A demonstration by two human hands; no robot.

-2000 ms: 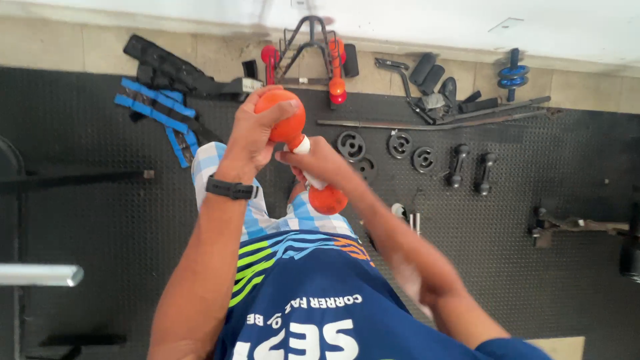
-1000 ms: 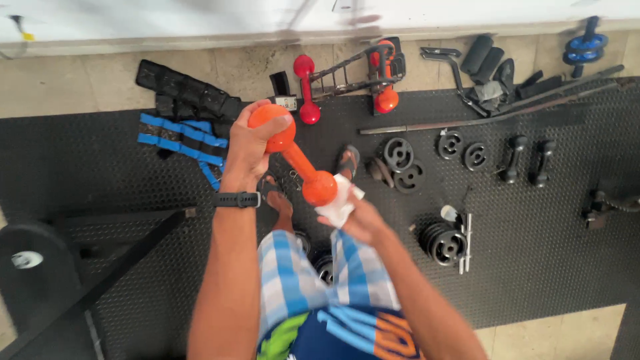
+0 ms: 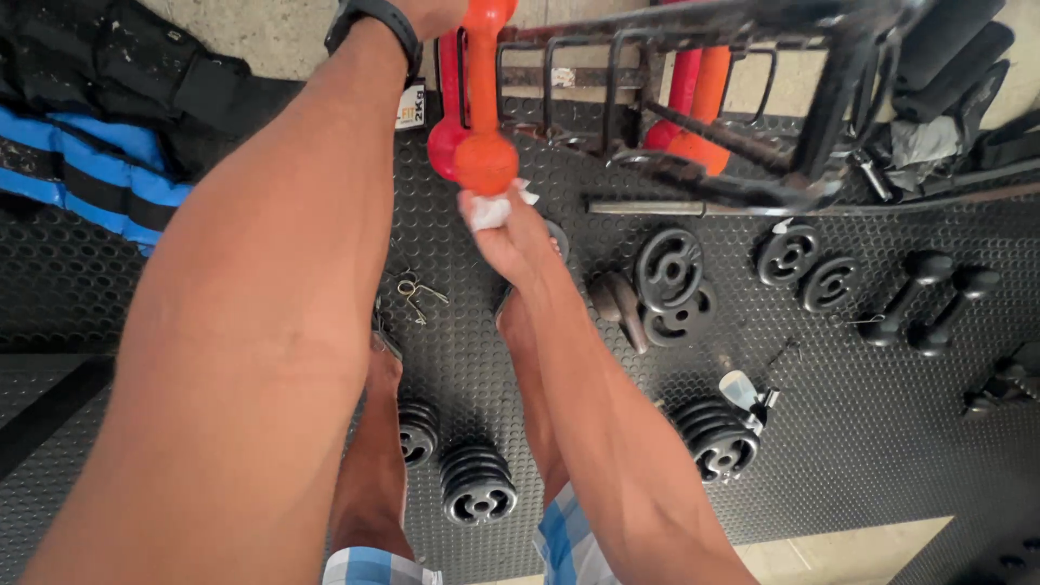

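Note:
An orange dumbbell [image 3: 484, 89] stands nearly upright in view at the black metal rack [image 3: 617, 97], beside a red dumbbell [image 3: 448, 138]. My left hand [image 3: 435, 15], with a black watch on the wrist, is at the dumbbell's upper end; its fingers are mostly cut off by the top edge. Against the lower orange head, my right hand [image 3: 508, 231] presses a crumpled white cloth or wipe [image 3: 491, 213]. Farther right in the rack sit another red dumbbell [image 3: 684, 77] and another orange dumbbell [image 3: 712, 89].
Black weight plates [image 3: 669, 270] and black dumbbells [image 3: 903, 299] lie on the studded rubber mat. Stacked plates [image 3: 479, 487] stand near my feet. A metal bar [image 3: 646, 208] runs below the rack. Blue-and-black ankle weights [image 3: 89, 175] lie at left, a spring collar [image 3: 416, 292] at centre.
The orange dumbbell has gone from in front of my body to the rack, both hands moving with it. The cloth stays in my right hand. The view has moved much closer to the floor.

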